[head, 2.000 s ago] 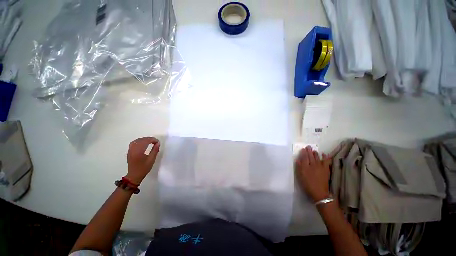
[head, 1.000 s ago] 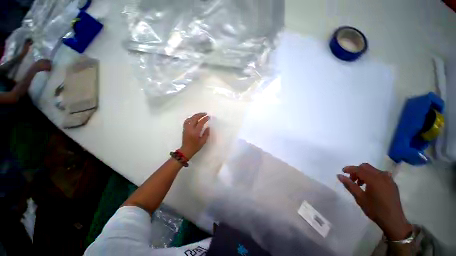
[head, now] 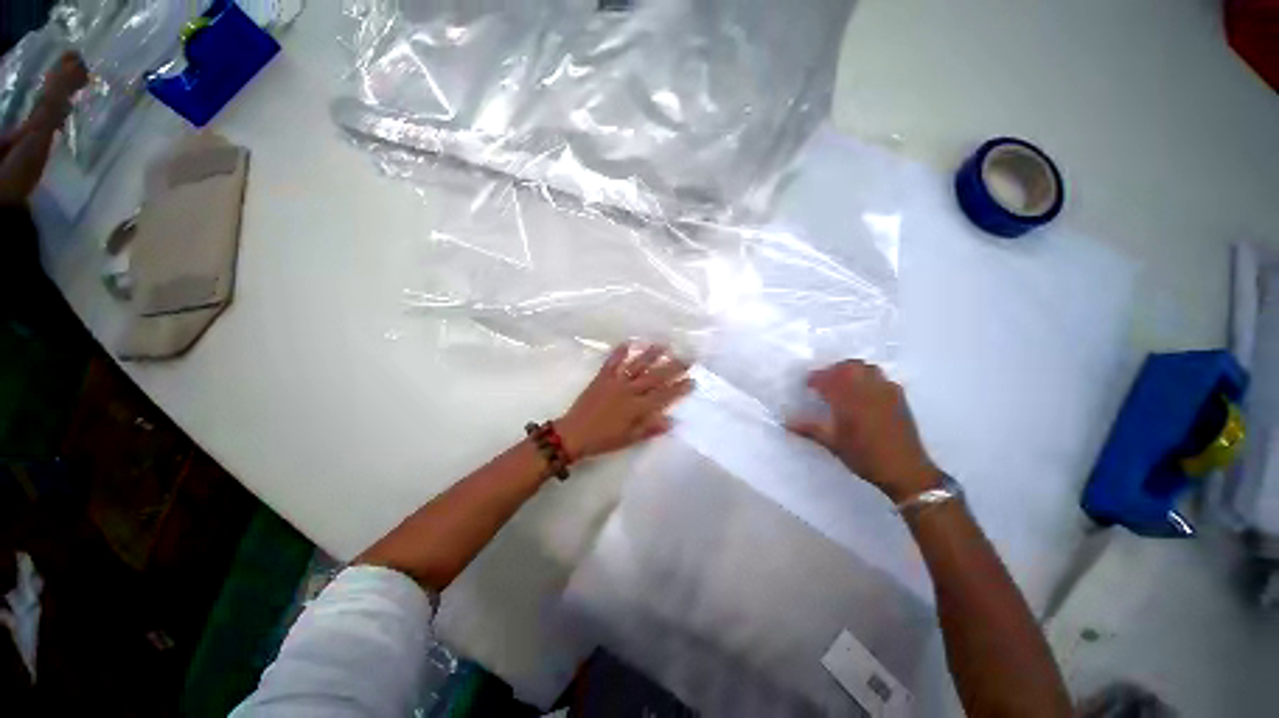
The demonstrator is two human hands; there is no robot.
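A handbag wrapped in thin white tissue paper (head: 743,561) lies in front of me, with a white barcode label (head: 864,676) on its lower right. My left hand (head: 628,400) lies flat with fingers spread at the edge of a clear polybag (head: 561,260), above the wrapped bag. My right hand (head: 863,421) is at the polybag's near right edge, fingers curled on the shiny plastic. Its fingertips are partly hidden. A white backing sheet (head: 1031,337) lies under the work.
A blue tape roll (head: 1010,187) lies beyond the sheet. A blue tape dispenser (head: 1164,442) is at right, another (head: 213,63) at far left. A beige handbag (head: 197,246) lies at left. Another person's hand (head: 59,87) shows at upper left. A red object (head: 1255,39) is at upper right.
The label has appeared on the wrapped bag since the oldest frame. The view has turned left. Both hands have moved to the polybag, which now reaches over the backing sheet.
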